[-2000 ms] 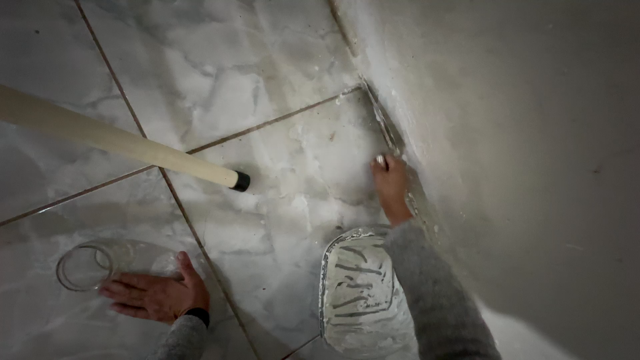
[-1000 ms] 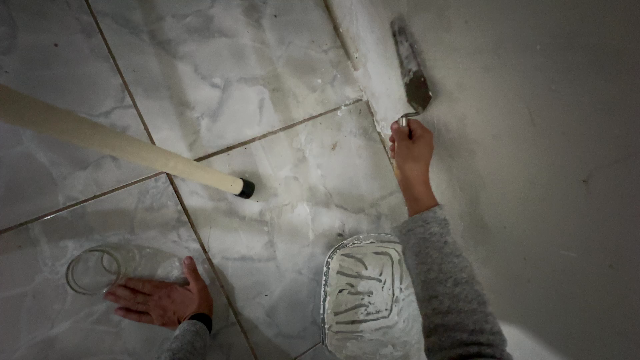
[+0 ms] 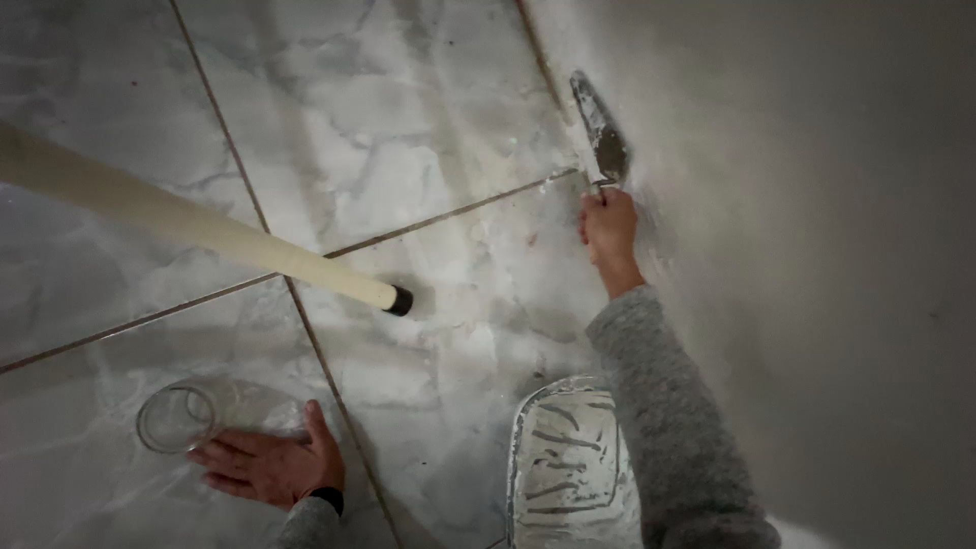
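Note:
My right hand (image 3: 610,223) grips the handle of a small pointed trowel (image 3: 602,133), whose blade bears whitish paste and lies along the foot of the wall (image 3: 801,229), by the floor's edge. Below it, partly hidden under my grey right sleeve, is a tray (image 3: 568,465) smeared with whitish paste in ridges. At the lower left my left hand (image 3: 274,463) is spread with the palm up and nothing in it. Its fingertips are beside or against a clear glass jar (image 3: 177,418); whether they touch it I cannot tell.
A pale pole (image 3: 229,235) with a black end cap (image 3: 400,300) reaches in from the left above the marbled floor tiles (image 3: 427,343). Dark joint lines (image 3: 457,210) cross between the tiles, and one meets the wall near the trowel.
The trowel, low at the joint of floor and wall two seconds ago and then out over the wall, is now back against the wall's foot, further up the view. My left hand stays beside the jar.

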